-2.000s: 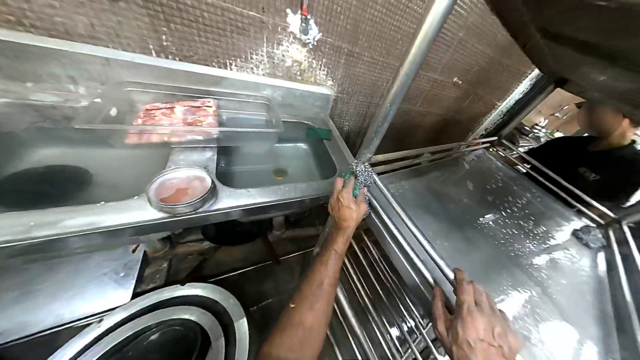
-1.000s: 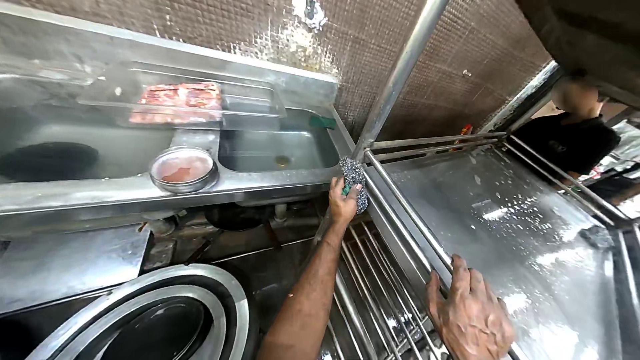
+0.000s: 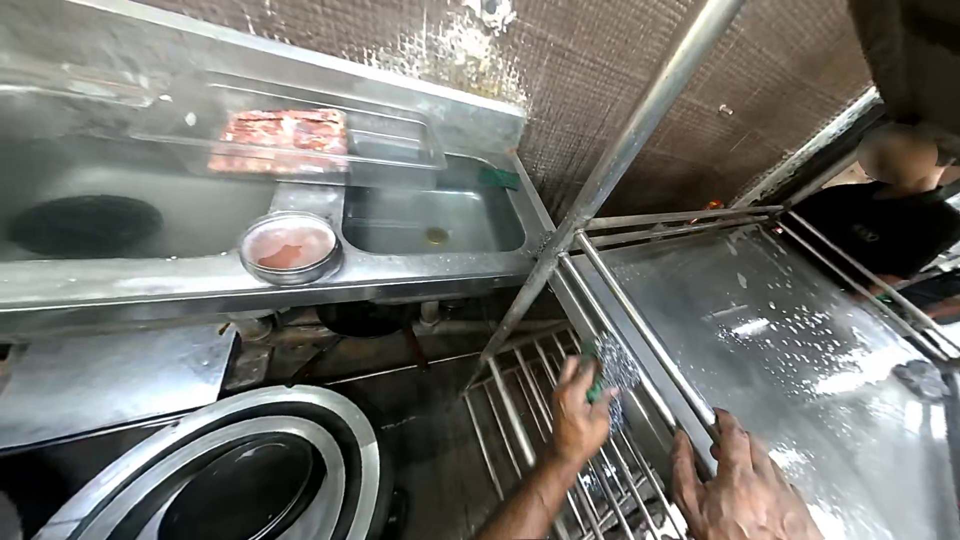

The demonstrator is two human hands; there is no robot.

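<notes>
My left hand (image 3: 583,416) is closed around a green scouring pad (image 3: 595,375) and a steel wool scourer (image 3: 619,367). It holds them against the side rails of a metal rack, above the barred lower shelf (image 3: 525,397). To the right, my right hand (image 3: 739,480) rests its fingers over the upper rail (image 3: 645,330), with the palm above the wet steel top (image 3: 750,300). Water drops and foam lie on that top. A grey scourer-like lump (image 3: 921,379) sits at its far right edge.
A steel double sink (image 3: 435,217) stands at the left. A clear tray with raw meat (image 3: 285,135) and a round metal container (image 3: 291,247) are on it. Large round pans (image 3: 330,420) lie below. A slanting metal post (image 3: 637,127) rises centrally. A person in black (image 3: 885,217) is beyond the rack.
My left hand has moved with the scourer from the rack's corner by the post, down along the side rail. My right hand stays on the rail.
</notes>
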